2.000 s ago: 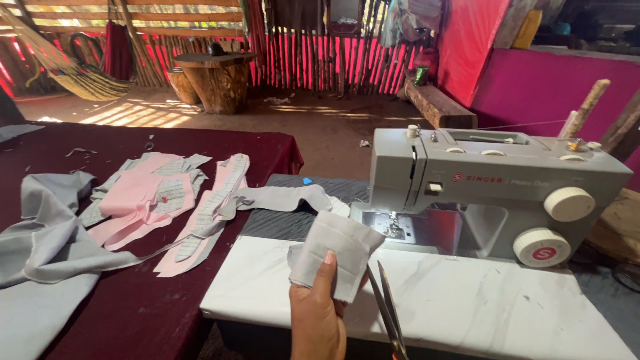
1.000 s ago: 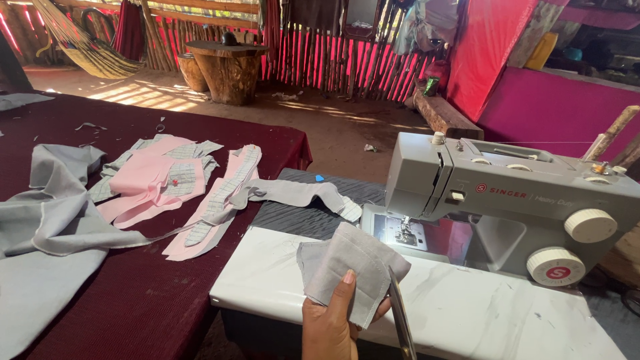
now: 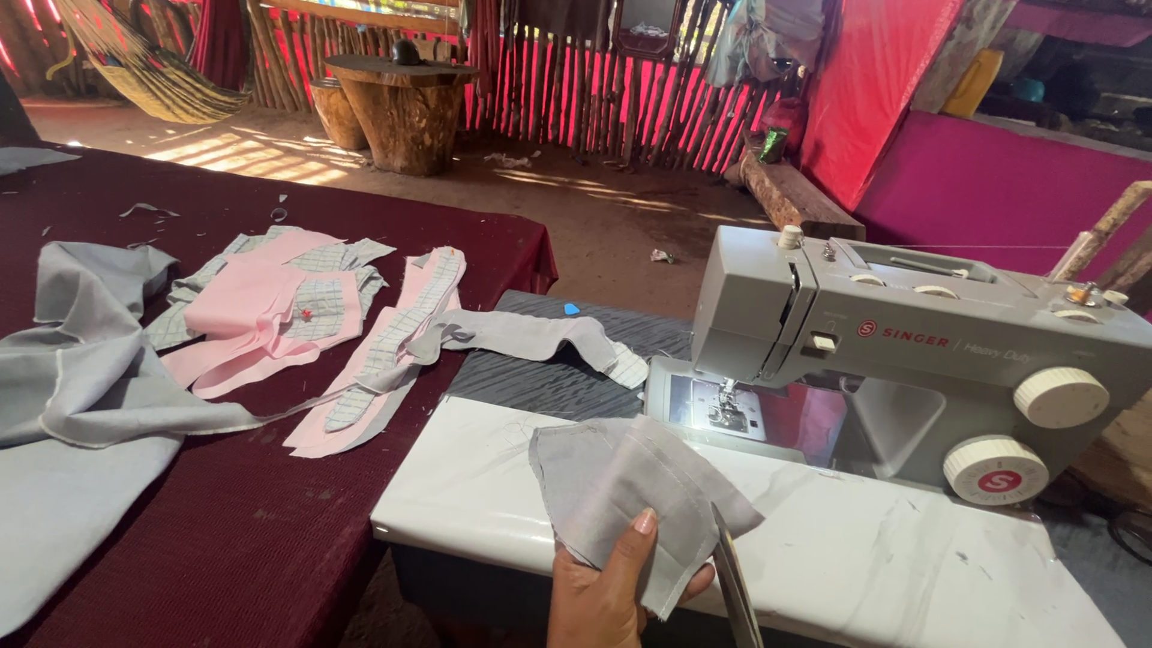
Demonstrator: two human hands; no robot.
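Note:
My left hand [image 3: 607, 576] holds a grey fabric piece [image 3: 630, 504] with a stitched curved seam, the thumb on top and the fingers beneath. Scissor blades [image 3: 736, 576] rise from the bottom edge and touch the fabric's right side; their handles and my right hand are out of view. Behind the fabric stands a grey Singer sewing machine [image 3: 900, 333], its presser foot [image 3: 727, 405] lit. A grey fabric strip [image 3: 531, 335] with a checked end lies left of the machine.
Pink and checked cut pieces [image 3: 261, 306] and a large grey cloth [image 3: 81, 396] lie on the maroon-covered table [image 3: 243, 513] at left. The white sewing table [image 3: 477, 477] has a dark patterned cover part. A small blue piece [image 3: 571, 309] lies near its back edge.
The grey fabric in my left hand has spread wider and turned. The scissors stay at its right side. The view has shifted slightly.

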